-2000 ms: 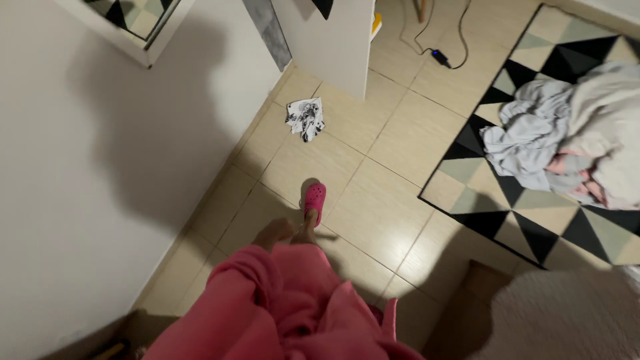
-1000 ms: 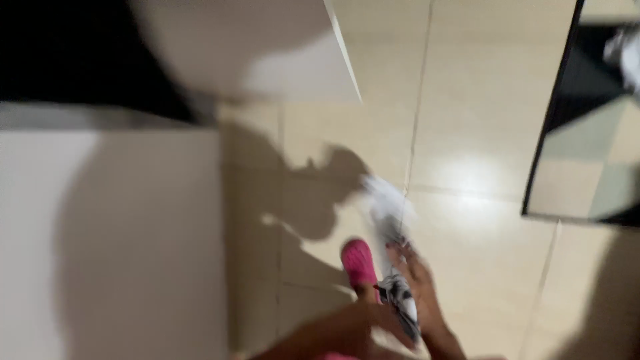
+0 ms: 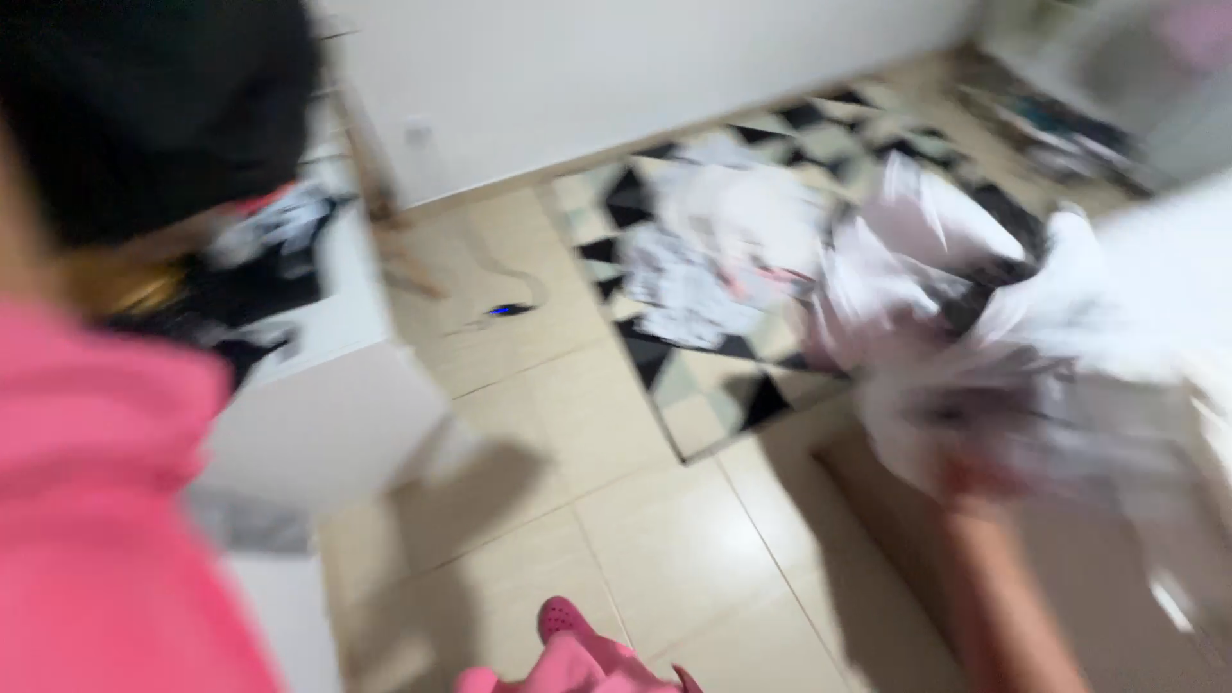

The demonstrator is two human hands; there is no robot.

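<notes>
At right, blurred by motion, my right hand [image 3: 977,472] is closed on a bundle of white cloth [image 3: 895,279] with dark patches, held above the floor. On the left a pink sleeve [image 3: 96,481] and a strip of my left forearm [image 3: 19,212] rise along the edge of the view; my left hand itself does not show. A large black thing [image 3: 154,115], too blurred to name, fills the upper left corner. Beyond the bundle, a heap of white and grey cloth [image 3: 741,221] with some pink lies on the patterned rug.
The black, beige and grey rug [image 3: 693,419] lies on the tiled floor. A cable with a blue-lit part [image 3: 510,310] runs beside it. White furniture [image 3: 318,423] with dark and light clothes [image 3: 279,231] on top stands at left. My pink clog [image 3: 560,618] is below.
The black-and-white cloth lay on the floor, then was at my hands near the clog. My right hand is now raised at right with cloth. The view has swung widely.
</notes>
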